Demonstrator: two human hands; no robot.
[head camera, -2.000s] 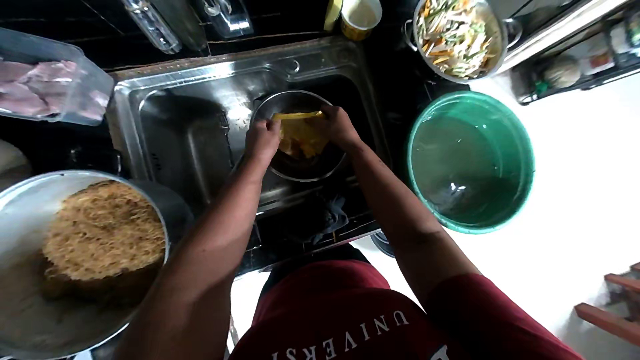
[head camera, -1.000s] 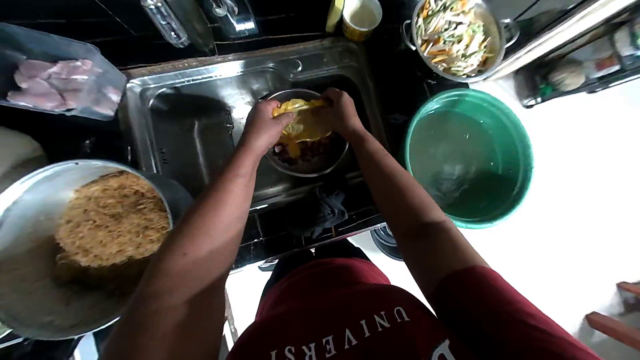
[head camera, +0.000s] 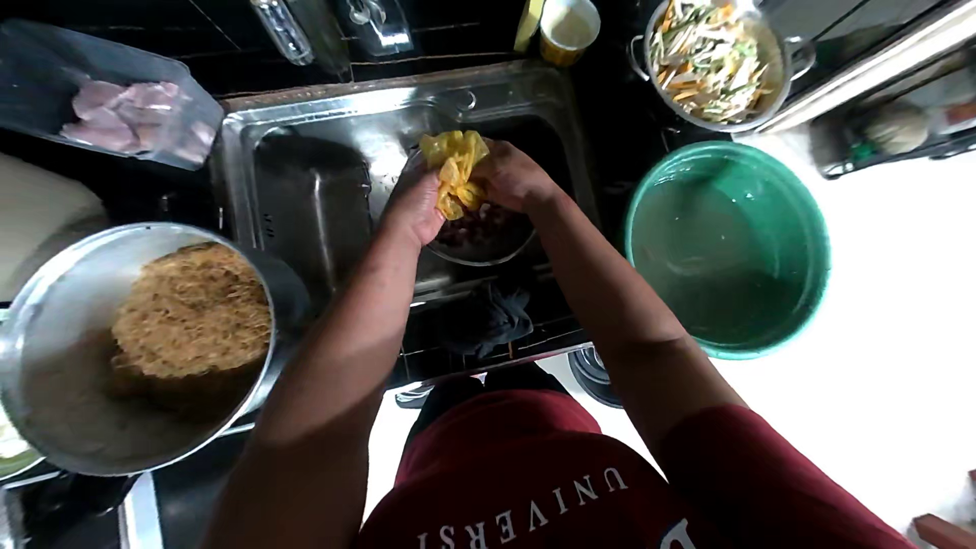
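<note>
A crumpled yellow plastic bag (head camera: 457, 171) is gathered between both hands, over the right part of the steel sink. My left hand (head camera: 415, 202) grips its lower left side. My right hand (head camera: 515, 175) has hold of its right side, the fingers partly hidden behind the plastic. Under the hands, in the sink, sits a round metal bowl (head camera: 499, 255) with dark reddish-brown pieces (head camera: 480, 227) in it; too little of them shows to tell what they are.
Around the steel sink (head camera: 320, 114) stand a large metal pot (head camera: 57, 305) with brown shredded food, a plastic container (head camera: 164, 69) of pale meat, a pot (head camera: 774, 107) of cut vegetables, a cup (head camera: 570, 30) and a green basin (head camera: 820, 252) of water. A dark cloth (head camera: 488, 316) hangs at the front edge.
The yellow bag was stretched flat between my hands over the bowl; now it is bunched up and its upper part stands above my fingers.
</note>
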